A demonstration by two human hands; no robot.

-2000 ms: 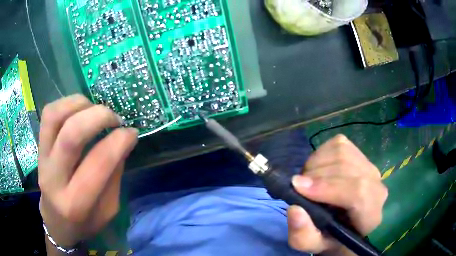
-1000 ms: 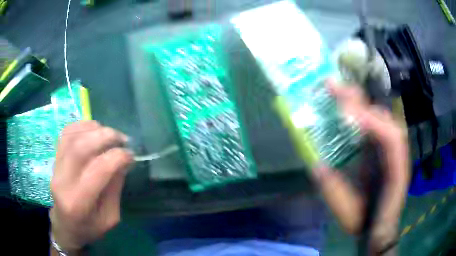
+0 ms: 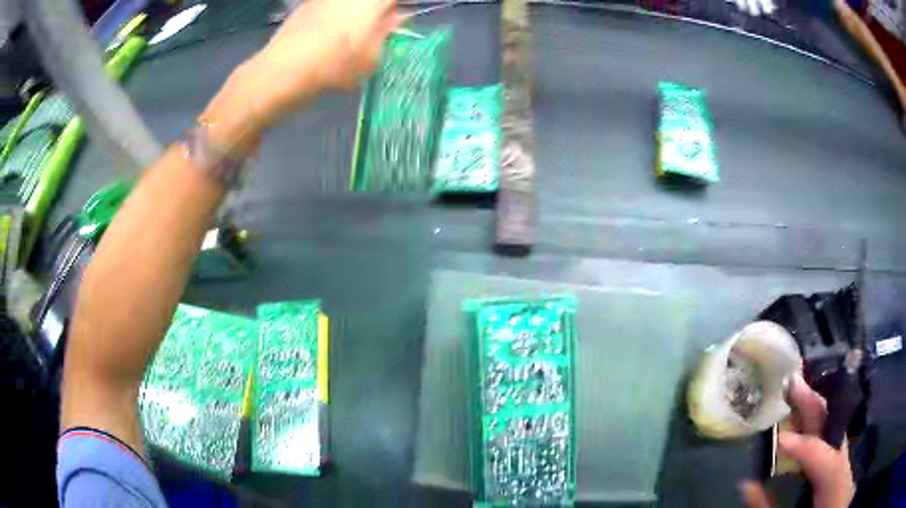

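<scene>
A green circuit board (image 3: 526, 402) lies solder side up on the translucent mat (image 3: 626, 397). My left arm reaches far across the bench. My left hand (image 3: 333, 45) is at the upper left corner of a blurred green board (image 3: 405, 114); its fingertips are unclear, so I cannot tell whether it grips the board. A thin pale strand shows beside the fingertips. My right hand (image 3: 815, 446) is low at the right, partly behind the whitish tub (image 3: 747, 382) with grey scraps inside. It is blurred beside the black soldering station (image 3: 820, 327); its grip is unclear.
Two boards (image 3: 288, 387) (image 3: 199, 387) with yellow strips lie at left. A smaller board (image 3: 470, 139) lies against the brown-grey bar (image 3: 516, 149) on the far bench. Another board (image 3: 685, 134) lies beyond it at right. Green-yellow items (image 3: 60, 169) stand at far left.
The view has shifted to show the far bench. My left hand has moved far forward from beside the mat. My right hand is no longer at the tilted board, and one board remains on the mat.
</scene>
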